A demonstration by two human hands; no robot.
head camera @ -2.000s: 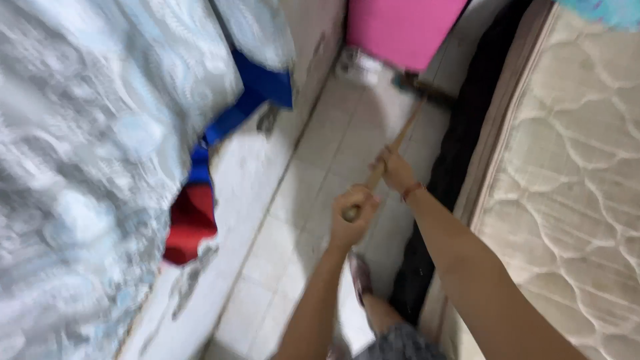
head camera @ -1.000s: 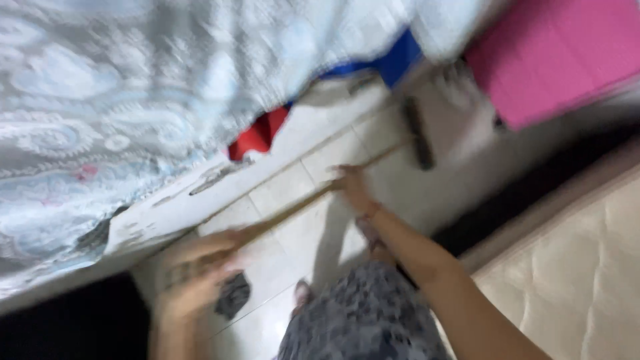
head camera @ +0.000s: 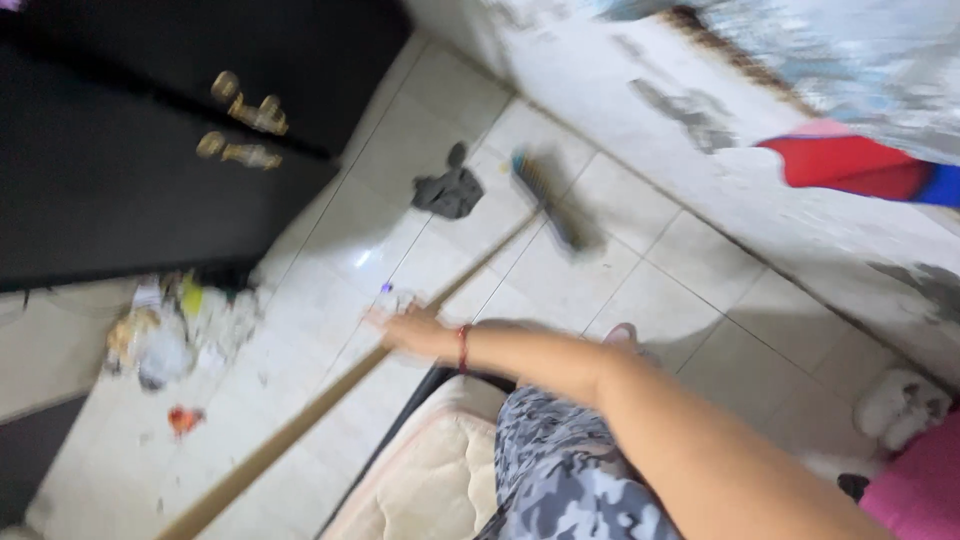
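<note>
A broom with a long wooden handle (head camera: 300, 435) lies diagonally across the view, its blurred head (head camera: 551, 206) at the floor near the wall. My right hand (head camera: 412, 330), with a red bracelet at the wrist, is around the middle of the handle, though blur hides the exact finger positions. My left hand is out of view, as is the handle's near end past the bottom edge. A dark grey crumpled thing (head camera: 448, 191) lies on the tiles left of the broom head.
A black cabinet (head camera: 150, 150) with ornate handles stands at left. Mixed litter (head camera: 176, 337) and a small orange-red piece (head camera: 185, 420) lie near it. A quilted mattress (head camera: 427, 465) is at bottom centre, a white wall (head camera: 637, 112) at upper right, a pink container (head camera: 919, 487) at lower right.
The view has swung far round to the cabinet and litter. The broom head is now beside the dark crumpled thing, away from the pink container. My left hand has left the view.
</note>
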